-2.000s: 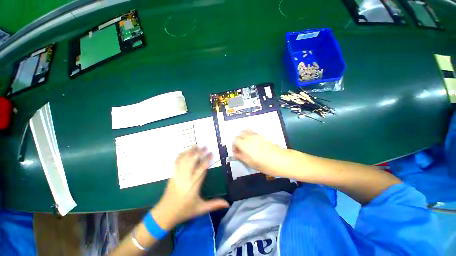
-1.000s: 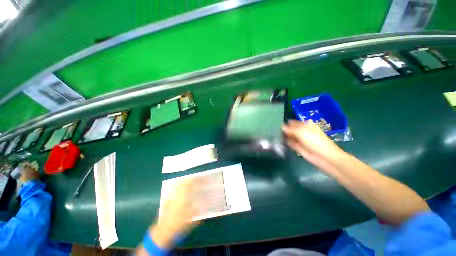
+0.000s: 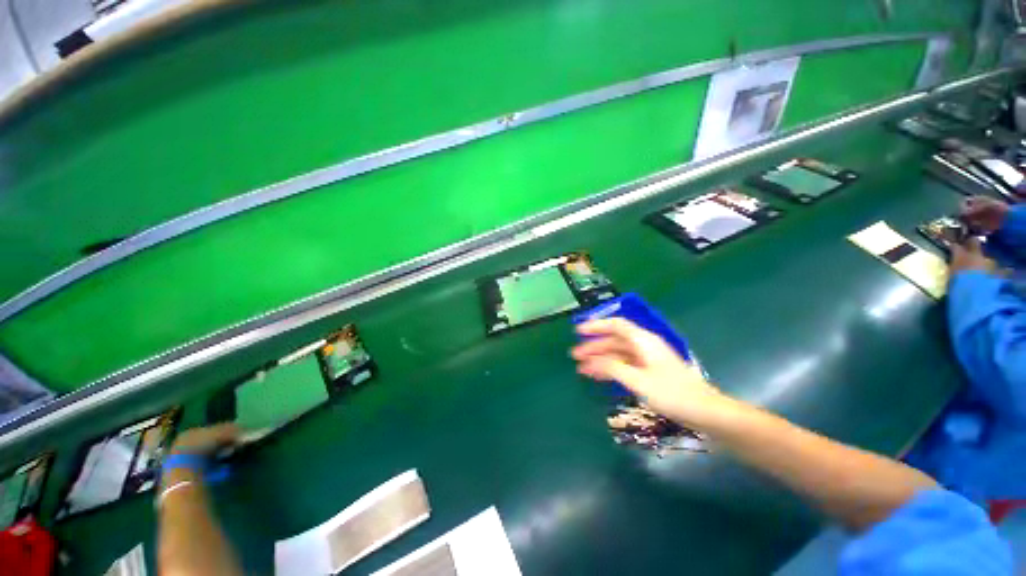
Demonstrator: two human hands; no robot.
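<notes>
My left hand (image 3: pixel 203 448), blurred, is at the near left corner of a tablet unit (image 3: pixel 281 394) with a green centre and grips its edge; the fingertips are partly hidden. My right hand (image 3: pixel 630 358) is empty with fingers apart, above the blue parts bin (image 3: pixel 647 315), hiding much of it. Another green-centred tablet unit (image 3: pixel 540 295) lies just left of the bin. A pile of small leaded parts (image 3: pixel 653 428) lies on the near side of the bin.
Liner sheets (image 3: pixel 388 518) lie at the bottom, one cut off. More tablet units (image 3: pixel 714 217) line the bench along the green partition (image 3: pixel 450 180). A red bin (image 3: pixel 25 549) is lower left. Another person's hands (image 3: pixel 977 236) work at far right beside a cream pad (image 3: pixel 900 257).
The view has turned and shifted. The tablet unit beside my right hand now rests by the bin, let go. My left hand has moved from the lined sheet to another tablet unit.
</notes>
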